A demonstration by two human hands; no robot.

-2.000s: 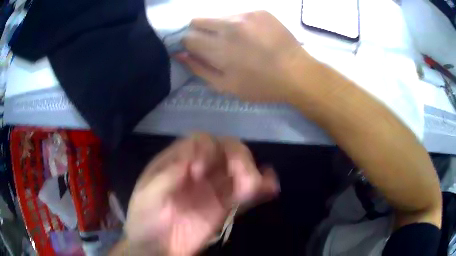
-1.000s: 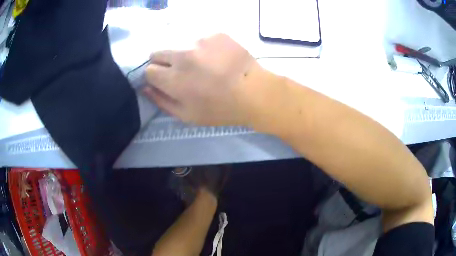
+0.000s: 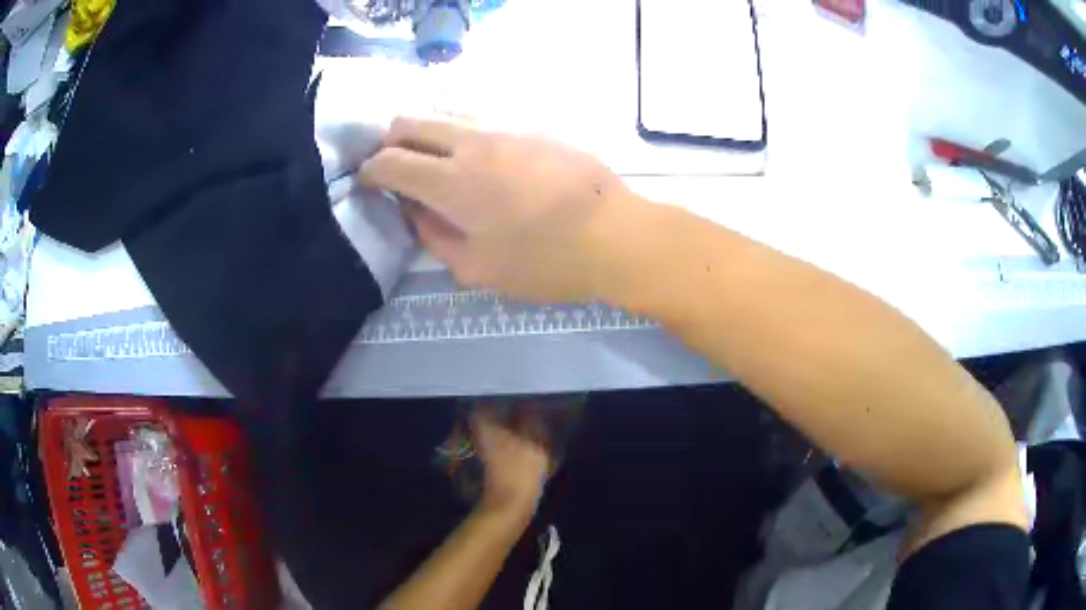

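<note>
A large black fabric panel (image 3: 226, 155) lies at the left of the white table and hangs over its front edge. A pale grey cloth piece (image 3: 375, 238) shows along its right side. My right hand (image 3: 476, 203) pinches this pale cloth between thumb and fingers, palm down on the table. My left hand (image 3: 512, 447) is below the table edge over the dark lap, dim and partly hidden; whether it holds anything cannot be told. The blue-grey cylinder attachment (image 3: 439, 30) hangs at the top; the needle is not clearly visible.
A smartphone (image 3: 700, 72) lies right of the cylinder. A red-handled tool (image 3: 977, 157) and metal snips (image 3: 1018, 217) lie far right. A ruler (image 3: 512, 322) runs along the front edge. A red basket (image 3: 226, 512) with scraps is below left; grey and black pieces (image 3: 834, 536) lie below right.
My left hand swung from in front of the table edge down and under it. My right hand stays on the pale cloth. The camera view has shifted, bringing the cylinder into sight.
</note>
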